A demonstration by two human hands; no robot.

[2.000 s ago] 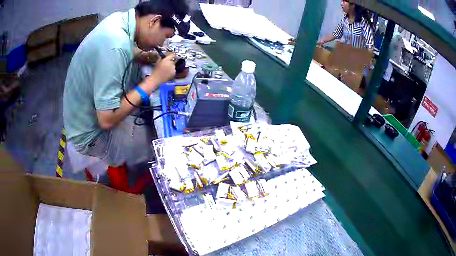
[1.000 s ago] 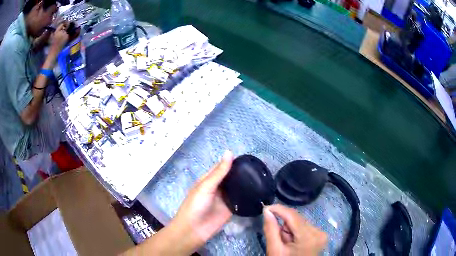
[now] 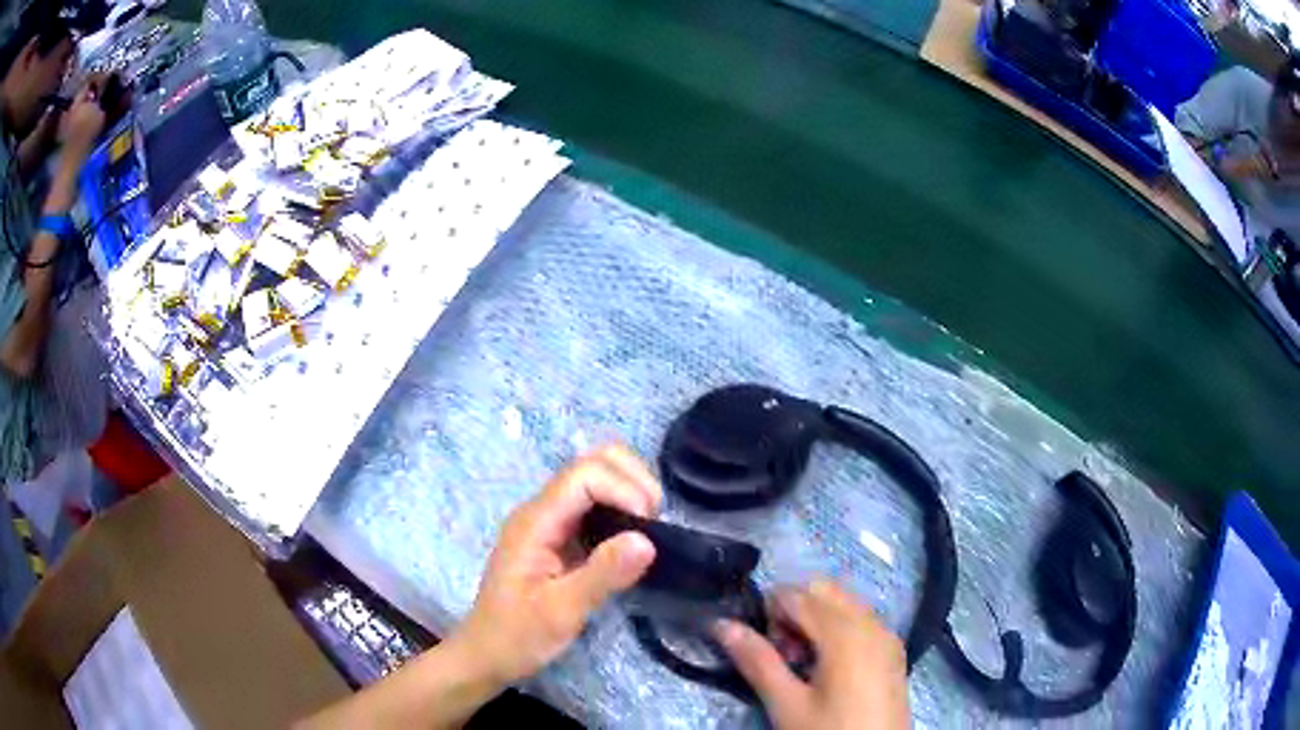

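Black headphones lie on the bubble-wrap bench, one round cup [image 3: 740,444] resting flat and the headband [image 3: 920,521] curving to the right. My left hand [image 3: 570,563] grips a black ear cup cover [image 3: 699,559], seen tilted edge-on, between thumb and fingers. My right hand [image 3: 820,659] is just right of it, blurred, with its fingers on the other black ear cup [image 3: 684,653] below the cover. The inside of that cup is partly hidden by my hands and the cover.
Silver-white batteries [image 3: 275,254] with yellow ends lie heaped on white sheets [image 3: 414,271] at left. Another headphone [image 3: 1091,578] and a blue tray [image 3: 1237,628] are at right. A green conveyor [image 3: 798,186] runs beyond. A carton [image 3: 214,613] is lower left; a person's arm [image 3: 54,235] is upper left.
The view has swung right and down. The black cover in my left hand has turned from face-on to edge-on. My right hand has moved onto the lower ear cup.
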